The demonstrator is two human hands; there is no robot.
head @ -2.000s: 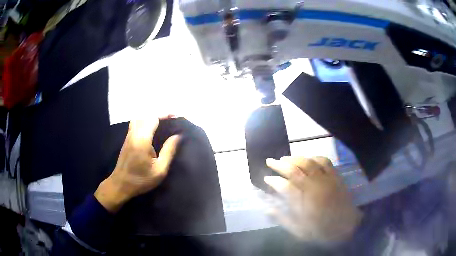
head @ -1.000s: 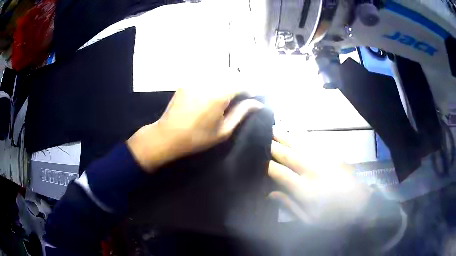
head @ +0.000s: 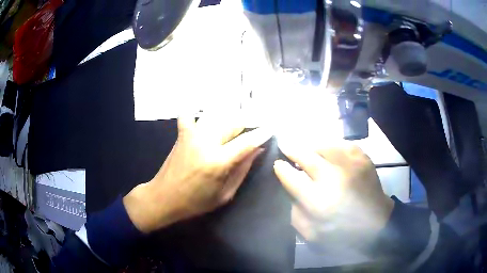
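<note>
A large black fabric panel (head: 251, 218) lies on the machine table, under both hands and over the front edge. My left hand (head: 195, 173) rests on it from the left, thumb and fingers at its top edge. My right hand (head: 339, 194) holds it from the right, fingertips close to those of my left hand. The white sewing machine head (head: 299, 34) with a blue stripe stands just beyond the hands. Lamp glare hides the needle, the presser foot and some fingertips. The small black piece cannot be told apart from the panel.
More black fabric (head: 80, 112) lies at the left. Black cut pieces (head: 414, 133) lie under the machine arm at the right. A dark oval guard (head: 160, 21) hangs at the top, left of the head. A red plastic bag (head: 34, 48) is far left. A ruler (head: 61, 202) runs along the front edge.
My left hand has moved right with the large panel. My right hand has come to its edge, and the small piece is no longer seen separately. The view has shifted.
</note>
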